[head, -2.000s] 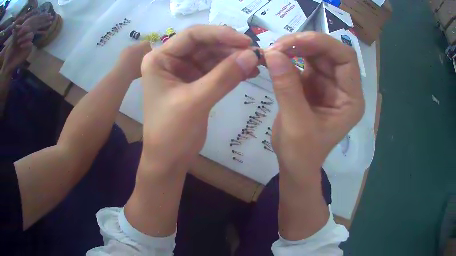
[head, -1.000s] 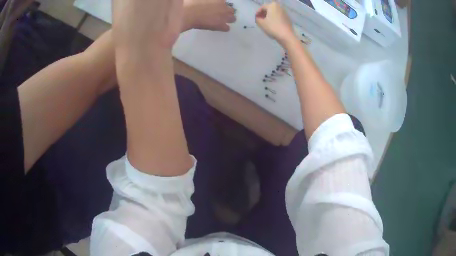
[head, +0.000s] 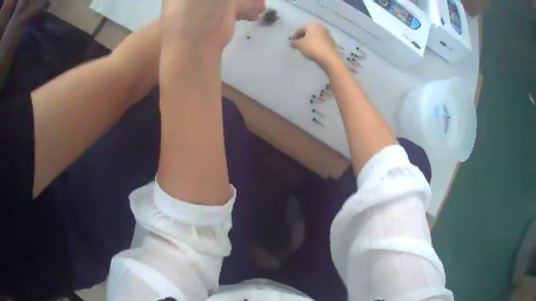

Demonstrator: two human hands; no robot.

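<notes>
My right hand (head: 314, 42) is low over the white sheet with its fingertips together at a tiny dark piece (head: 291, 39); whether it grips the piece is too small to tell. My left hand (head: 200, 17) is large at the top edge, its fingers cut off by the picture. Several pinned pieces with dark heads and thin coppery legs (head: 318, 113) lie in rows beside my right forearm, partly hidden by it. A small dark pile (head: 270, 16) lies left of my right hand. A single dark dot (head: 248, 37) lies on the sheet.
A neighbour's bare arm (head: 94, 111) reaches in from the left behind my left arm. White printed cartons (head: 376, 32) stand at the upper right. A round translucent tub (head: 441, 120) sits at the right table end. The tan table edge (head: 282, 132) runs below the sheet.
My hands were together holding a small piece, then parted. My right hand went down to the sheet and since moved slightly left and down. The neighbour's hand moved up and left, uncovering the dark pile.
</notes>
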